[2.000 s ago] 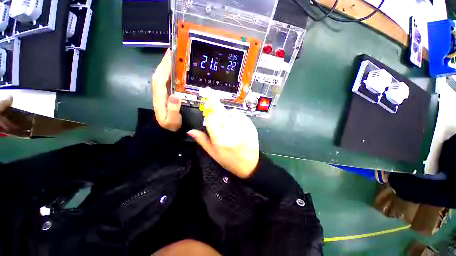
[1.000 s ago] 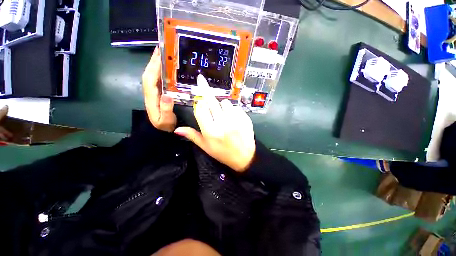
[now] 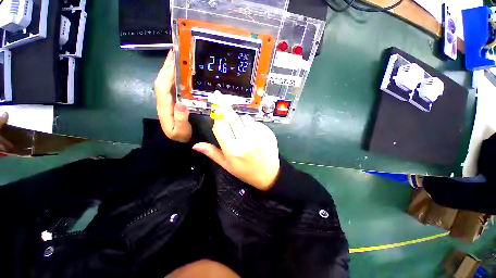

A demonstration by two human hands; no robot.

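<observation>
The clear acrylic test fixture (image 3: 307,68) lies on the green bench in front of me. In its orange frame (image 3: 185,54) sits a thermostat display module (image 3: 223,64), lit, showing 21.6 and 22. My left hand (image 3: 173,103) rests along the fixture's left side, holding its near left corner. My right hand (image 3: 247,144) is at the near edge, index fingertip at the screen's lower edge, thumb apart, holding nothing. Beside that finger is a yellow clamp (image 3: 216,112), partly hidden. The rocker switch (image 3: 281,108) glows red at the near right corner.
Thermostat back housings (image 3: 16,15) stand on a dark board at left. A black panel unit (image 3: 144,24) lies left of the fixture. At right a foam pad (image 3: 416,127) carries white housings (image 3: 410,76). A blue holder (image 3: 478,38) is far right. Another person's hand (image 3: 4,130) shows at the left edge.
Over the two seconds the fixture shifts slightly left in view. In the last second my right index finger has drawn back from the icon row to the screen's lower edge. My left hand stays at the fixture.
</observation>
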